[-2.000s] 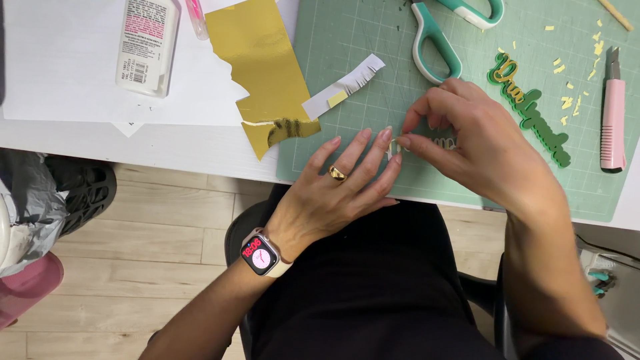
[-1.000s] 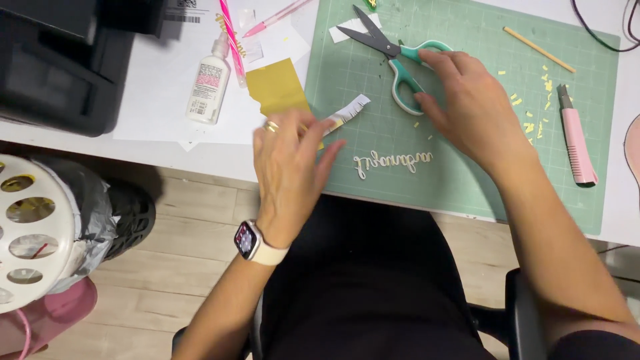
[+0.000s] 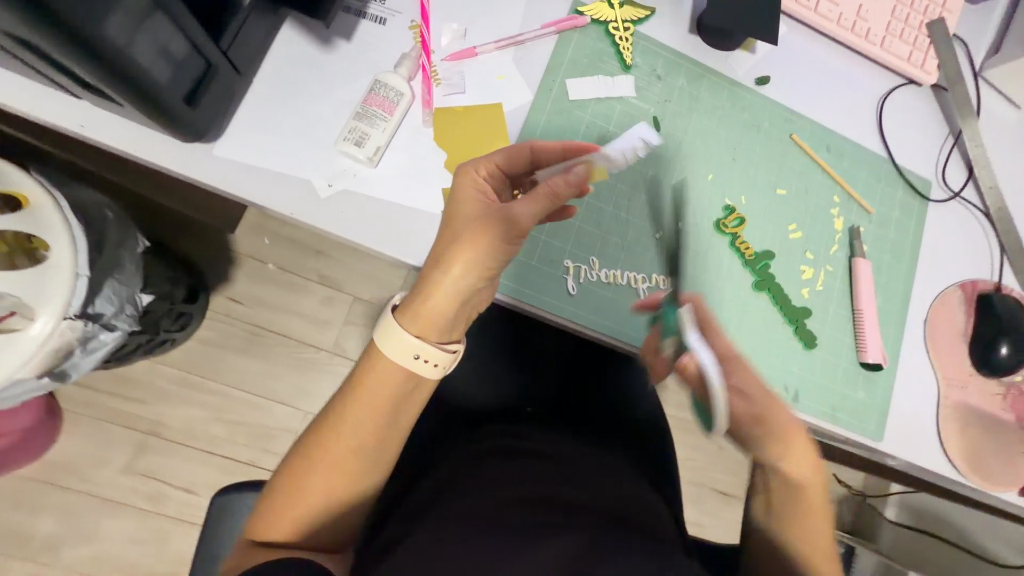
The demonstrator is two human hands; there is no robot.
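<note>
Between its thumb and fingers my left hand holds a white paper strip with cut slits along one edge, raised over the mat. My right hand grips the scissors with green and white handles, blades pointing up the view; they are blurred by motion. Below the strip, a white cut-out word lies on the green cutting mat, its right end hidden by the scissors. A green word piece with gold lettering rests farther right on the mat. Gold card lies left of the mat.
A pink utility knife, a wooden stick and small yellow scraps lie on the mat's right. A glue bottle and a pink pen are at the left. A black mouse and a metal ruler are at the right edge.
My right hand has picked up the scissors, which lay on the mat, and brought them nearer my body. My left hand has taken up the slitted paper strip from the mat.
</note>
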